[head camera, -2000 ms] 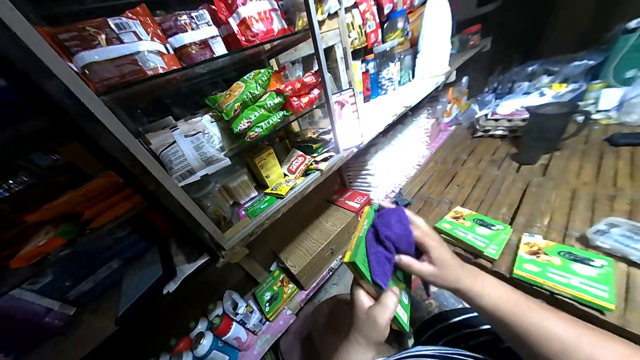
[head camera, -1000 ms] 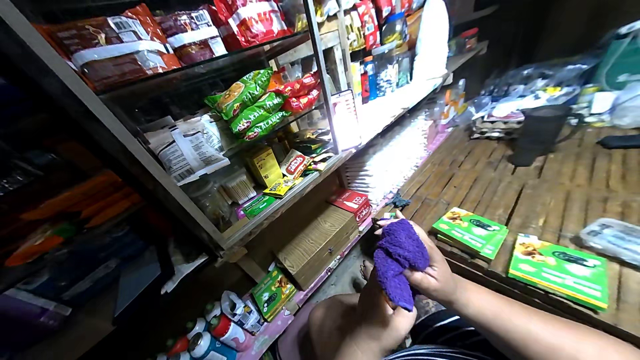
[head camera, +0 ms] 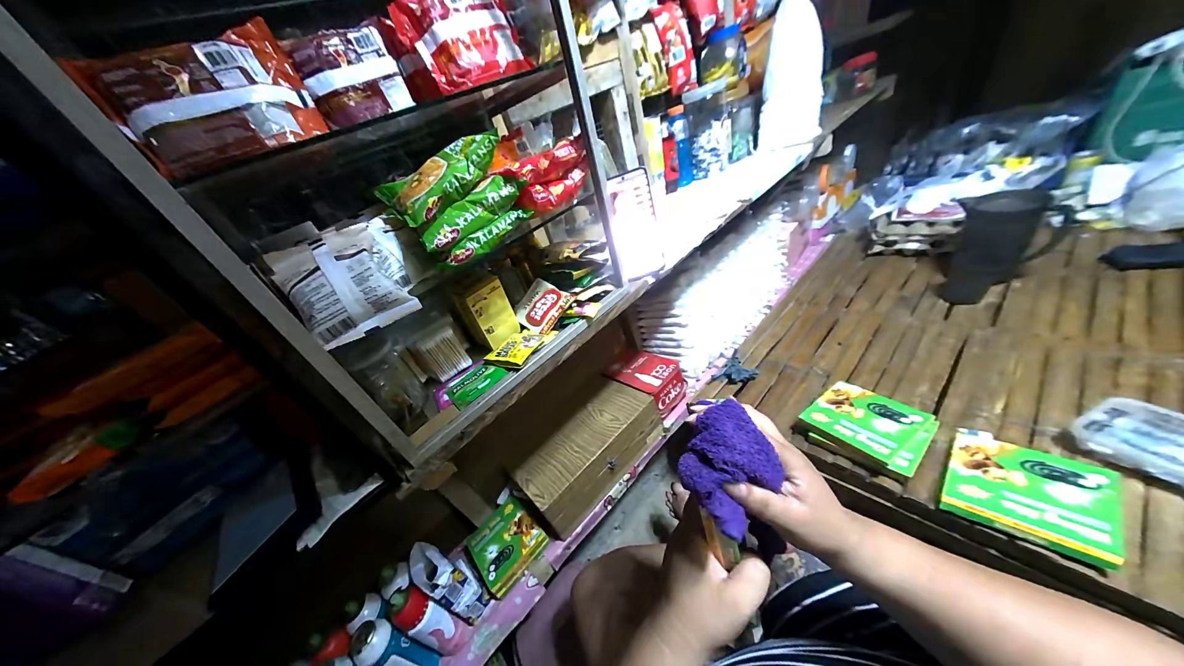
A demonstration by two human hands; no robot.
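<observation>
My right hand (head camera: 795, 499) grips a bunched purple cloth (head camera: 731, 462) in front of my lap. Just below it, my left hand (head camera: 708, 578) is closed round a thin flat item (head camera: 720, 541); only a yellowish-orange edge and a greenish part show, and the cloth and fingers hide the rest. Right of my hands, a green mosquito-coil box (head camera: 869, 428) lies on top of another on the bamboo-slat table (head camera: 1008, 370). Farther right lies a second stack of green boxes (head camera: 1031, 499).
Left is a shelf with a glass front, holding snack packs (head camera: 472, 199). Below it stand a wood-grain box (head camera: 587, 453), a red box (head camera: 652, 377), another green box (head camera: 507, 546) and several bottles (head camera: 388, 643). A dark pitcher (head camera: 994, 240) and plastic container (head camera: 1133, 435) are on the table.
Two seconds ago a green box showed broadly in my hands, with the purple cloth against it. One second ago the cloth hid what was held; now a narrow edge shows beneath it.
</observation>
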